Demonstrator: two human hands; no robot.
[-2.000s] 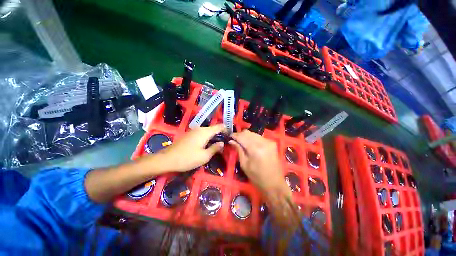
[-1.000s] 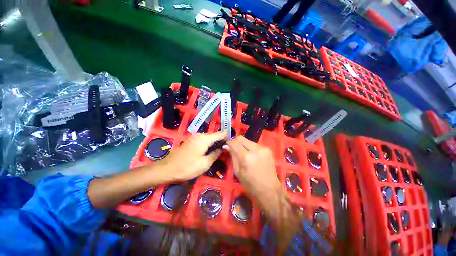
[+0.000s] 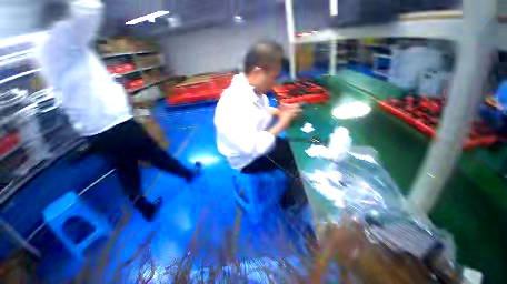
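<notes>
Neither of my hands can be made out. A brown blur lies along the bottom edge, and I cannot tell whether it is hair or part of an arm. The clear plastic bag (image 3: 356, 188) lies crumpled and shiny on the green bench at the lower right. Pale straps (image 3: 396, 236) show in its near end, with a dark strip beside them, blurred. A small white paper slip (image 3: 472, 277) is at the bottom right edge. A white upright object, perhaps a bottle (image 3: 339, 141), stands beyond the bag.
A seated person (image 3: 242, 122) in white is at the bench's left side. Another person (image 3: 86, 77) stands at left near a blue stool (image 3: 75, 216). A pale post (image 3: 458, 105) rises at right. Red trays lie beyond, one (image 3: 303, 94) near the seated person.
The view has swung far to the left and up. The watch trays and both my hands have left the picture. The bag has shifted from the left to the lower right.
</notes>
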